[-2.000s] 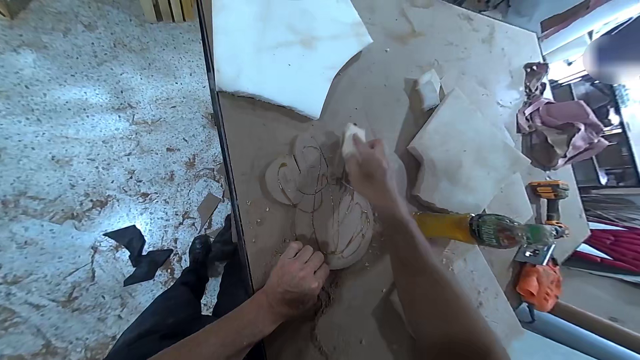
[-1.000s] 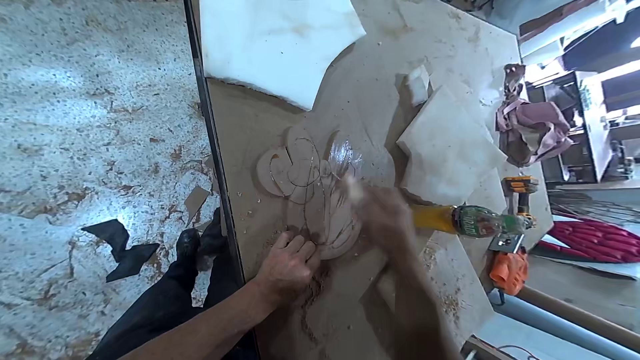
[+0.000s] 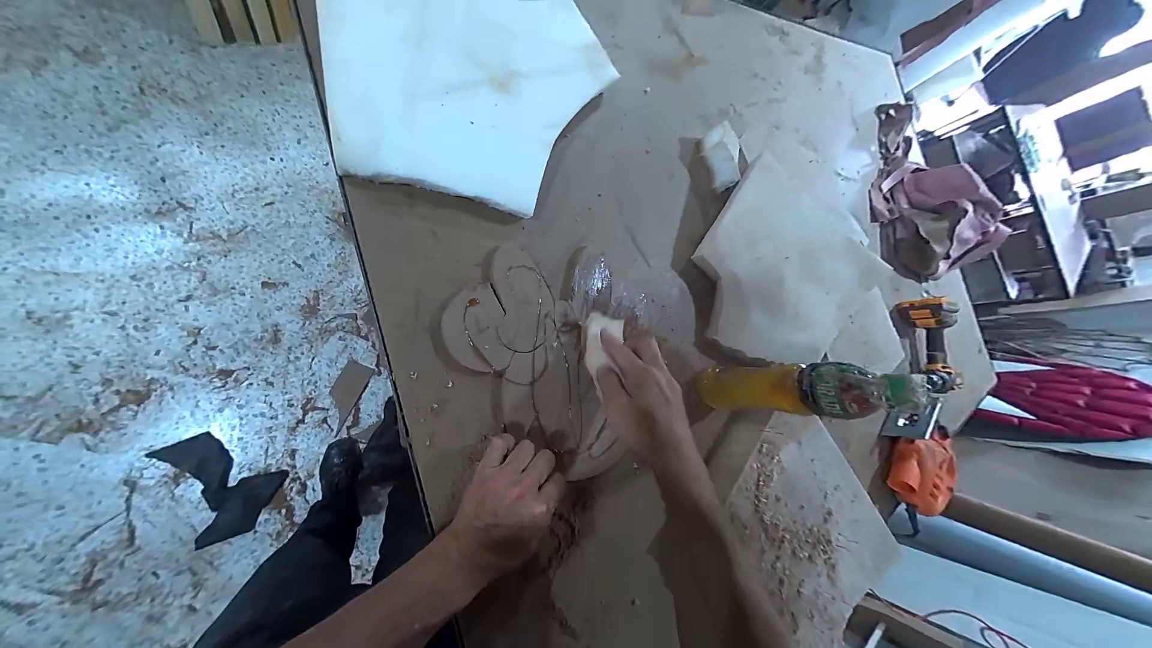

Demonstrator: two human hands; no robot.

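Note:
A flat carved piece (image 3: 522, 306) with rounded, petal-like lobes and curved lines drawn or cut in it lies on the tabletop (image 3: 414, 234). My right hand (image 3: 639, 387) holds a small white foam block or pad (image 3: 601, 340) against its middle. Wet-looking glossy patches show on the lobes above that pad. At the piece's lower edge rests my left hand (image 3: 515, 490), fingers curled down; whether it grips the edge cannot be told. A plastic bottle (image 3: 819, 389) of yellow liquid lies or stands just right of my right hand.
White foam slabs (image 3: 450, 81) (image 3: 792, 261) and a small foam chunk (image 3: 722, 155) lie around the work. On the right are a yellow power drill (image 3: 931, 337), an orange tool (image 3: 922, 472) and a crumpled pink cloth (image 3: 945, 211). Crumbs cover a board (image 3: 801, 504). Dark scraps (image 3: 216, 486) litter the floor.
My right hand has moved with the white pad from the upper part of the carved piece to its middle. Glossy patches now show where the piece looked dull two seconds ago. My left hand stays low.

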